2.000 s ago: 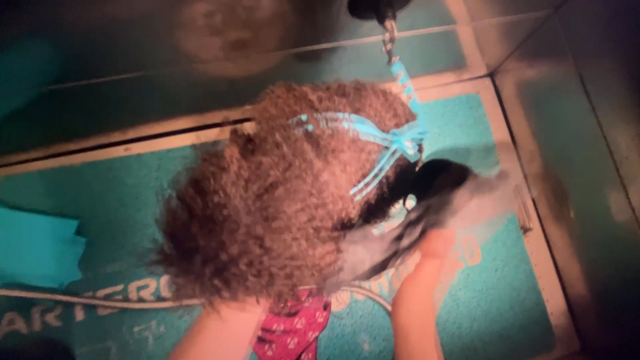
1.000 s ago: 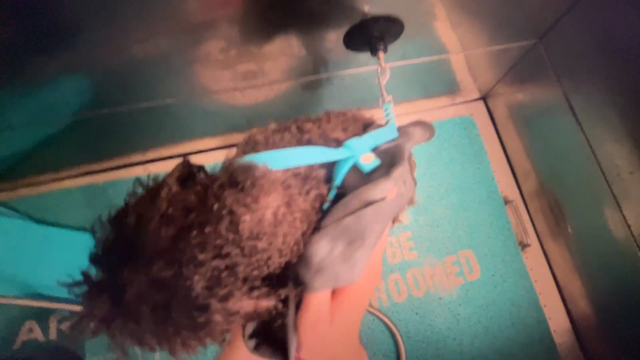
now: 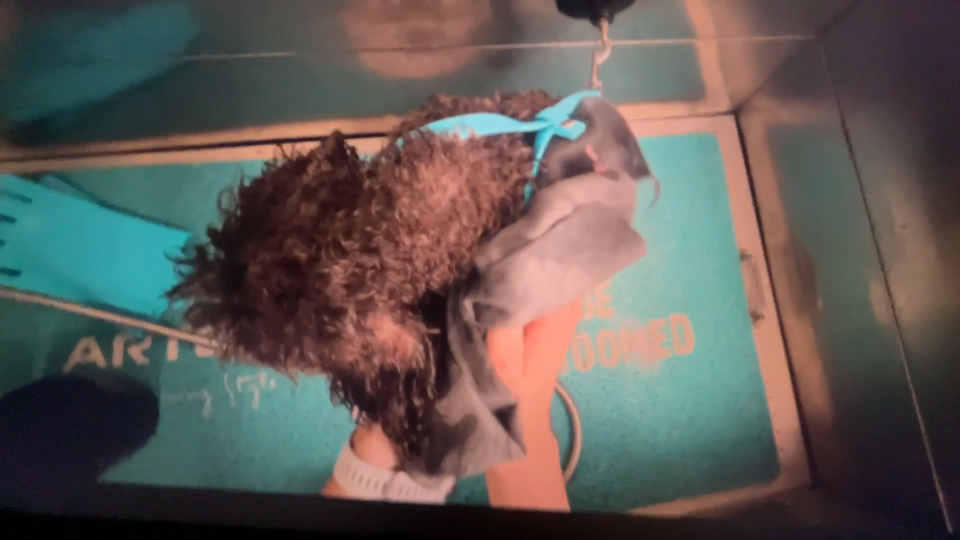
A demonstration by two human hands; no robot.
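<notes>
A curly-haired brown dog [image 3: 360, 232] stands on a turquoise mat [image 3: 675, 247], its head toward the upper right. A light blue strap [image 3: 480, 124] runs over its neck to a knot [image 3: 559, 124] near the head and a metal clip [image 3: 600, 52]. My right hand [image 3: 536, 337] reaches up from below into a grey cloth [image 3: 562, 247], which lies against the dog's head and hides my fingers. My left hand [image 3: 375, 446], with a white watch band [image 3: 386, 480] at the wrist, is under the dog's lower side. Fur and a hanging fold of cloth hide its fingers.
Dark, shiny walls [image 3: 885, 247] enclose the mat. A black round mount [image 3: 596, 7] holds the clip at the back. A light blue slotted piece [image 3: 90, 247] lies at left, beside a thin hose [image 3: 112, 316]. A dark rounded shape [image 3: 79, 427] shows at lower left.
The grey cloth and my right hand have moved up against the dog's head. The red patterned cloth seen near my hands two seconds ago is out of sight. The view has shifted.
</notes>
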